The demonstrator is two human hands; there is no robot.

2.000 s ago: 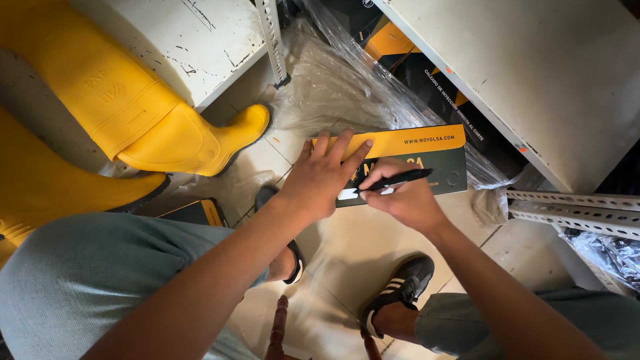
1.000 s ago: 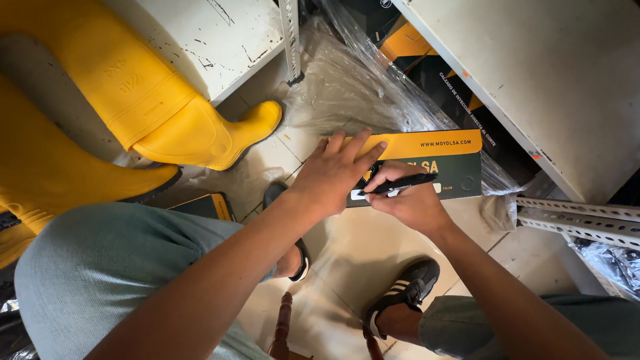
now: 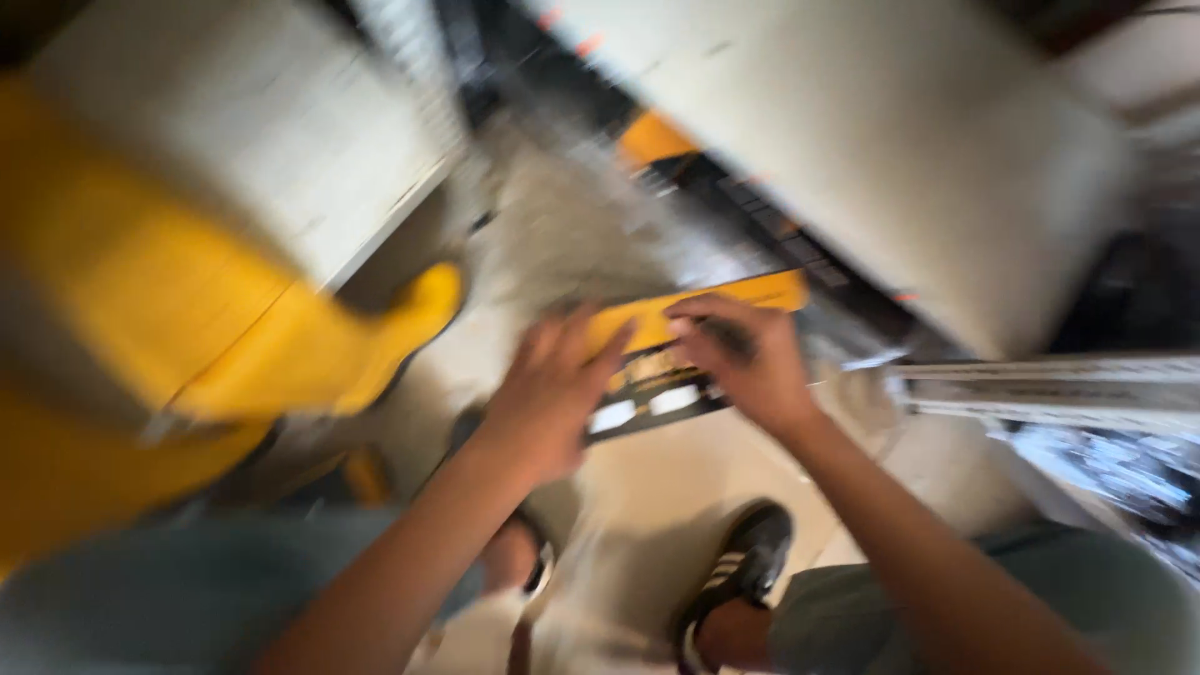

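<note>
A black and orange cardboard box (image 3: 787, 289) with white label areas lies in front of me, between my hands, blurred by motion. On its left part rests my left hand (image 3: 561, 389), fingers spread over the edge and face of the box. At its right part is my right hand (image 3: 745, 352), fingers curled around a dark pen (image 3: 729, 336) that is largely covered and smeared by blur. The white areas on the lower edge show between the hands; whether they bear marks cannot be told.
Yellow rubber boots (image 3: 328, 366) stand at the left by a white metal shelf (image 3: 262, 131). Another pale shelf (image 3: 872, 169) spans the upper right, with dark boxes and clear plastic wrap beneath. A perforated metal post (image 3: 1050, 384) lies at right; my shoe (image 3: 745, 553) is on the tiled floor.
My right hand has lifted its pen from the white label area, where it was writing, and moved up over the box. The box is now tilted, its right end higher. The view has swung and blurred.
</note>
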